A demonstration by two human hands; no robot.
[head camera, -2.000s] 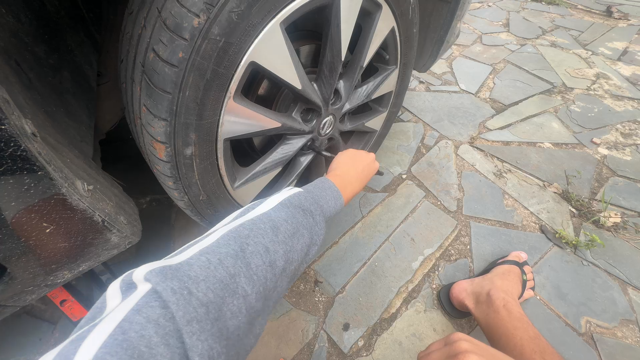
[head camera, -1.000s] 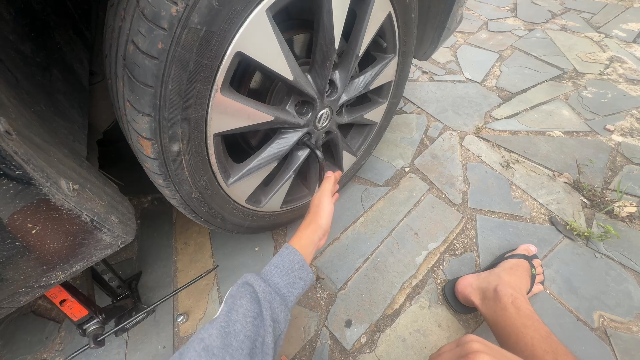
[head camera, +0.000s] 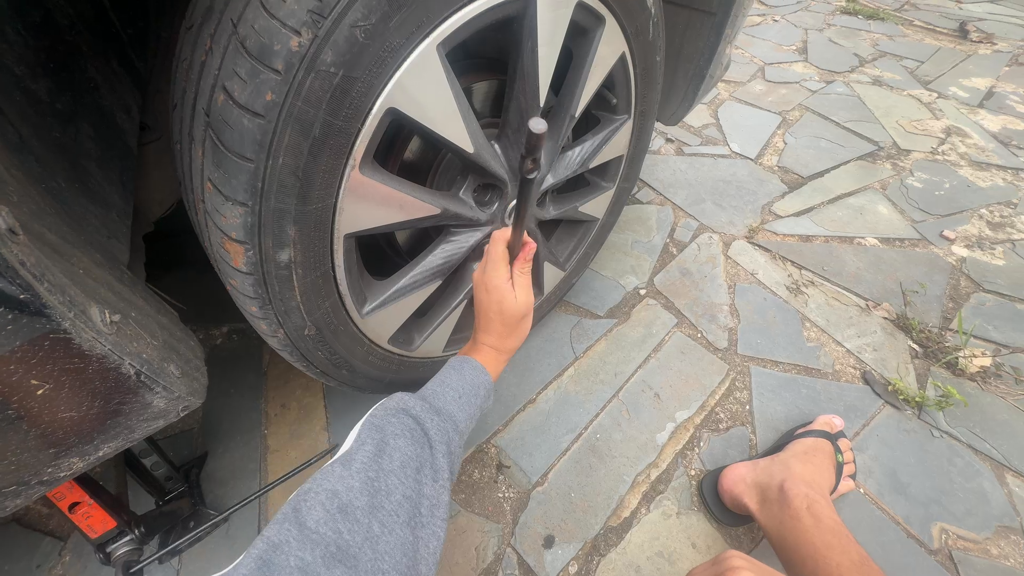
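Note:
My left hand [head camera: 502, 300], in a grey sleeve, is closed around a dark metal lug wrench [head camera: 528, 172]. The wrench's round end points up, in front of the hub of a car wheel with an alloy rim [head camera: 392, 200]; its lower end is hidden by my fingers. The black tire [head camera: 280, 160] stands close to the paving. Whether the wrench touches a lug nut cannot be told. My right hand is not plainly in view; only bare skin shows at the bottom edge, beside my leg.
An orange and black scissor jack [head camera: 88, 512] with a long rod [head camera: 240, 504] stands at the lower left, under the car's dark bodywork [head camera: 80, 384]. My foot in a black flip-flop [head camera: 792, 472] rests on the stone paving [head camera: 624, 400] at the right.
One second ago my left hand was low by the rim with its fingers extended; it is now higher, gripping the upright wrench. The view has shifted closer to the wheel.

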